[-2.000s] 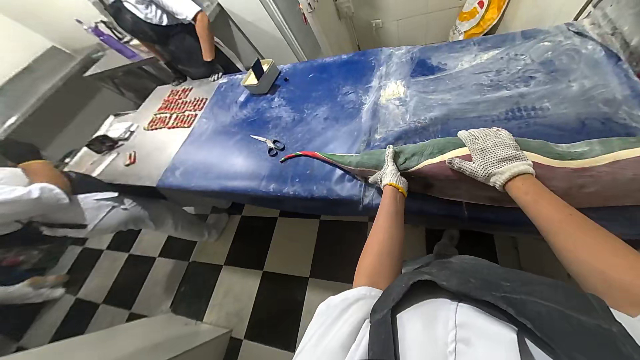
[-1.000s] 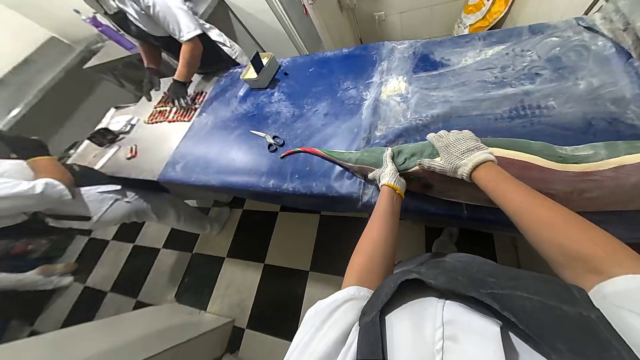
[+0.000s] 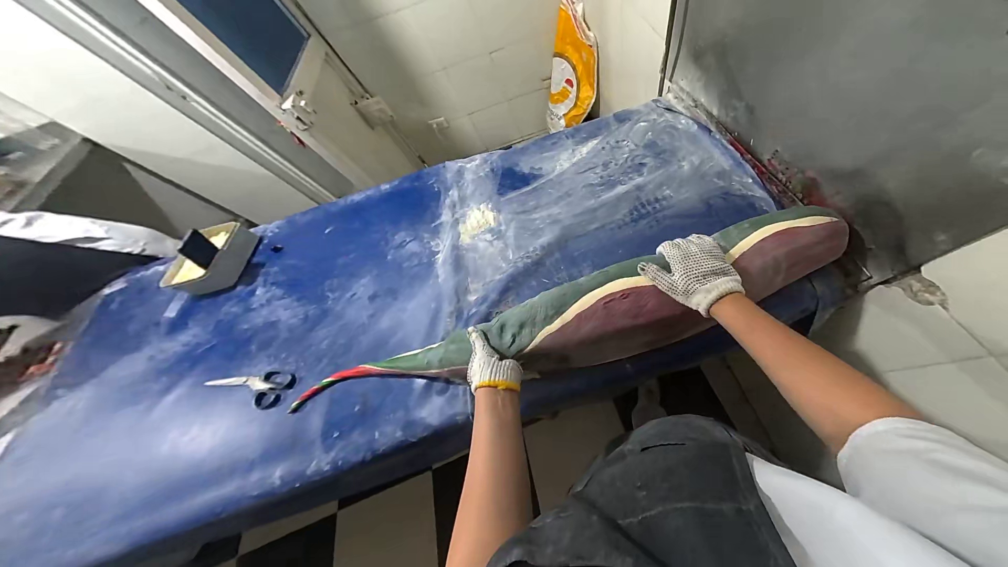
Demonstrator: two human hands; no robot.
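A long, thick roll of soft striped material, perhaps candy (image 3: pixel 622 315), green, cream and maroon, lies along the near edge of a blue-covered table (image 3: pixel 362 283). It tapers at the left into a thin, curved red-and-green tip. My left hand (image 3: pixel 492 364), in a white knit glove with a yellow cuff, grips the roll where it narrows. My right hand (image 3: pixel 697 272), gloved alike, rests on top of the thick part, its fingers spread over the green and cream stripes. Scissors with dark handles (image 3: pixel 268 383) lie left of the tip.
A grey tray with pale contents (image 3: pixel 228 264) and a dark block (image 3: pixel 198 249) stands at the table's back left. White powder and clear plastic cover parts of the table. A yellow sack (image 3: pixel 575 71) stands behind it. Grey metal panel (image 3: pixel 850 110) at right; a person's dark clothing (image 3: pixel 71 268) at far left.
The view has swung to the right, bringing the roll's thick end into sight. My right hand has moved right along the roll, away from my left hand, which still holds the narrow part.
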